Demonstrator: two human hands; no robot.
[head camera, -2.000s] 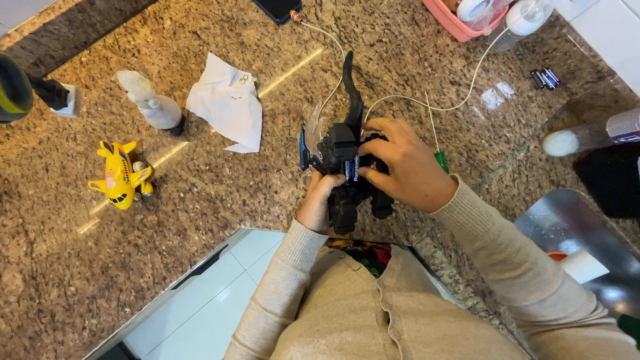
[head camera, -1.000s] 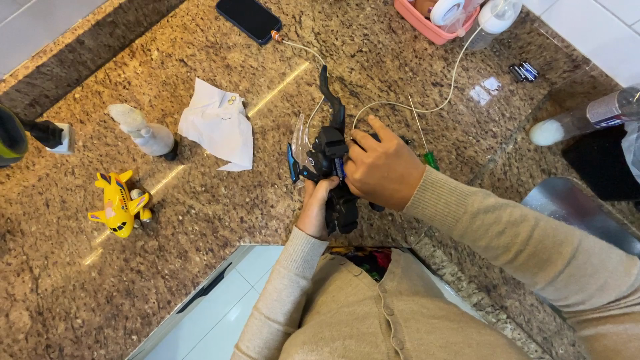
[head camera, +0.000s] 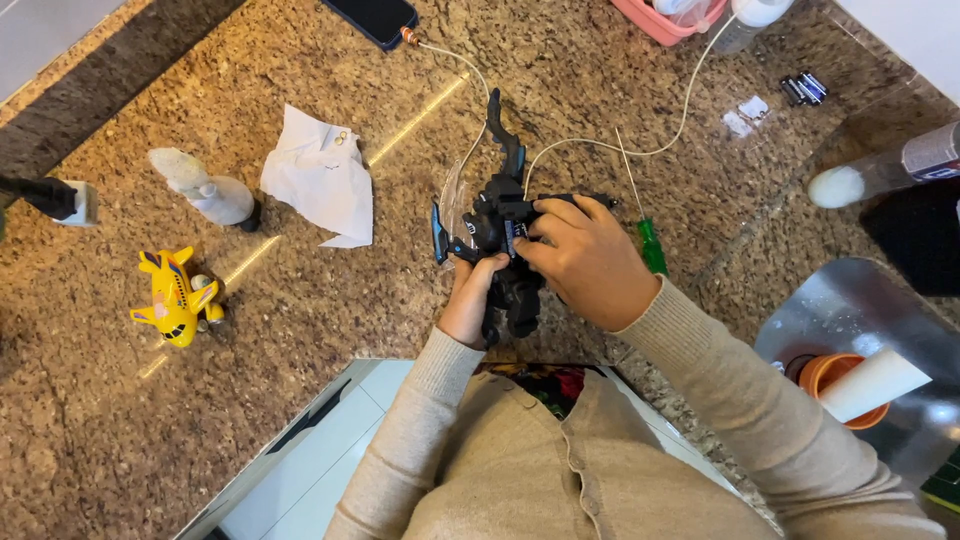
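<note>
A black plastic toy figure with blue trim (head camera: 517, 289) and a long curved tail lies between my hands, near the counter's front edge. My left hand (head camera: 474, 292) grips its lower left side, thumb on top. My right hand (head camera: 589, 259) rests over its right side, fingertips at a blue battery (head camera: 511, 234) in the body; whether they pinch it cannot be told. Clear plastic film (head camera: 451, 202) shows at the toy's left. Right of my right hand lies a screwdriver with a green handle (head camera: 652, 247). Several loose batteries (head camera: 804, 88) lie at the upper right.
A white cable (head camera: 577, 141) runs behind the toy from near a phone (head camera: 373, 19). On the left are a crumpled white paper (head camera: 319, 180), a white bottle (head camera: 223, 201) and a yellow toy airplane (head camera: 171, 296). At right, a steel sink (head camera: 810, 300) holds an orange cup (head camera: 821, 373).
My right hand's fingers have shifted over the toy's right side, and more of the blue battery shows than one second ago. My left hand keeps its hold on the toy.
</note>
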